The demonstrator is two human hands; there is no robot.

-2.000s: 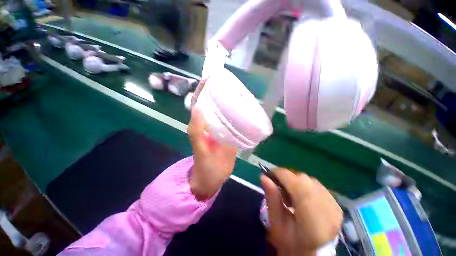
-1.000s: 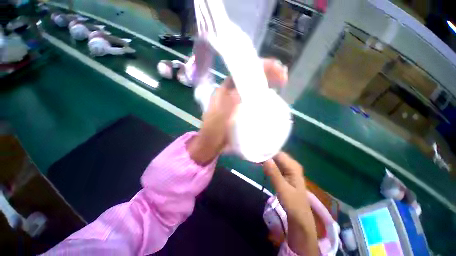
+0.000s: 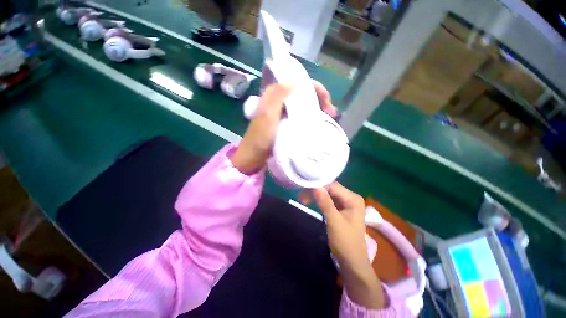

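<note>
My left hand (image 3: 264, 127) holds white-and-pink headphones (image 3: 310, 152) up above the far edge of the black mat (image 3: 149, 205). The round white outer shell of one ear cup faces me, and the headband rises away from it. The other cup is mostly hidden. My right hand (image 3: 344, 217) has its fingertips at the lower edge of the cup. Whether it pinches a thin item there cannot be told.
A second headset (image 3: 397, 236) lies on an orange board (image 3: 386, 258) at right, beside the tester (image 3: 481, 273) with its lit screen. Several headphones (image 3: 118, 48) lie on the green belt. A pale post (image 3: 385, 68) stands behind. A box (image 3: 68, 273) is at lower left.
The headphones have turned from cushions showing to the outer shell facing me, and have come lower. My right hand has moved up to the cup; the black item in it earlier is no longer visible.
</note>
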